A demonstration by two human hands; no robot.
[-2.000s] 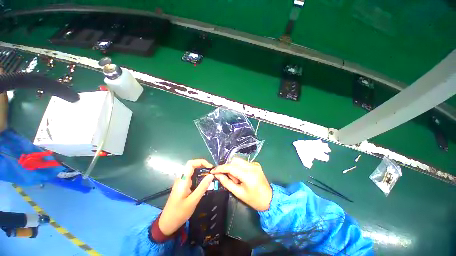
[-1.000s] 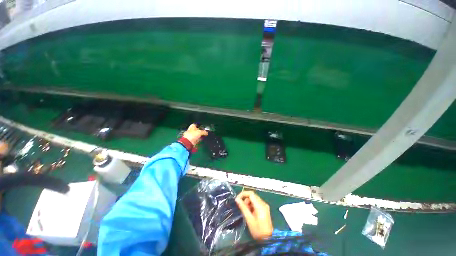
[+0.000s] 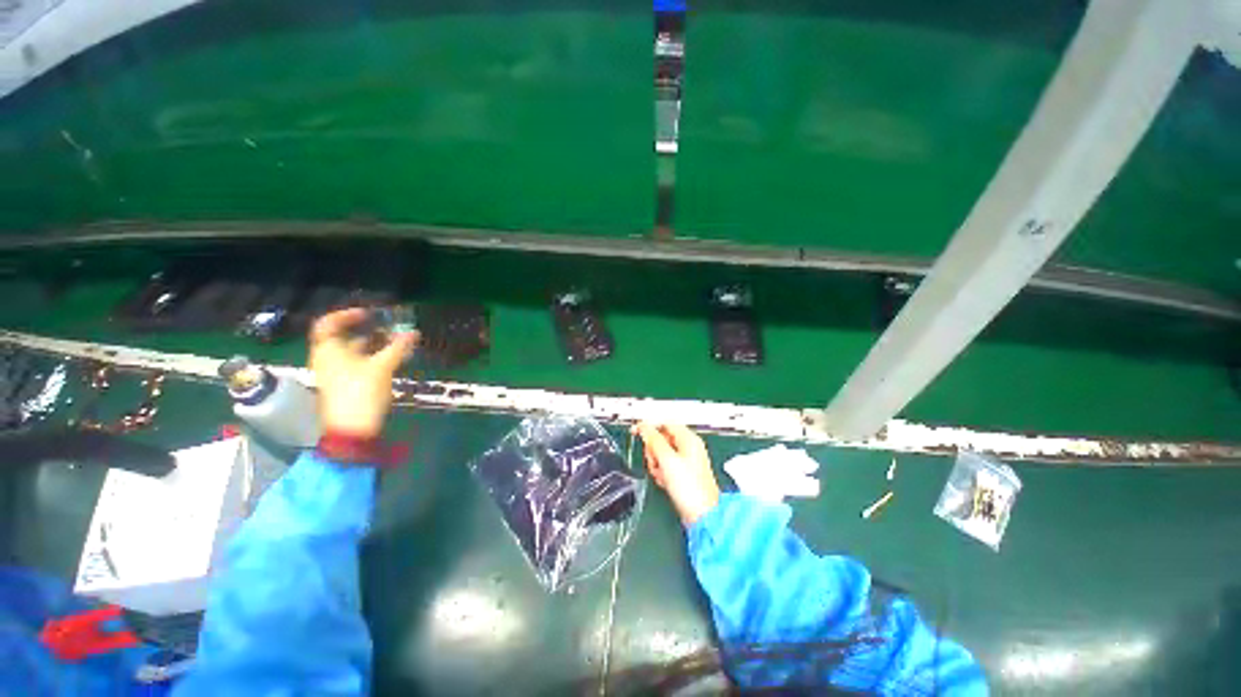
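Observation:
My left hand (image 3: 357,381) is over the near side of the belt at left. Its fingers are closed around the upper end of a dark phone unit (image 3: 452,334), which is blurred and points right. My right hand (image 3: 681,470) is at the bench edge, just right of the clear plastic parts bag (image 3: 558,497) with dark contents. Its thumb and fingertips are drawn together; whether they pinch a tiny piece cannot be told. Other phone units lie spaced on the belt, one (image 3: 583,327) right of the held unit and another (image 3: 735,327) further right.
A white bottle (image 3: 272,406) and white box (image 3: 170,524) stand at left beside a black hose (image 3: 89,452). A white crumpled item (image 3: 773,473), thin sticks (image 3: 878,504) and a small zip bag (image 3: 977,500) lie at right. A pale post (image 3: 1007,218) crosses the belt. Black trays (image 3: 218,293) lie at far left.
Both hands left the phone unit worked on over the bench. My left hand reached to a unit on the belt, then moved left to another. My right hand stays by the bag. The view has shifted.

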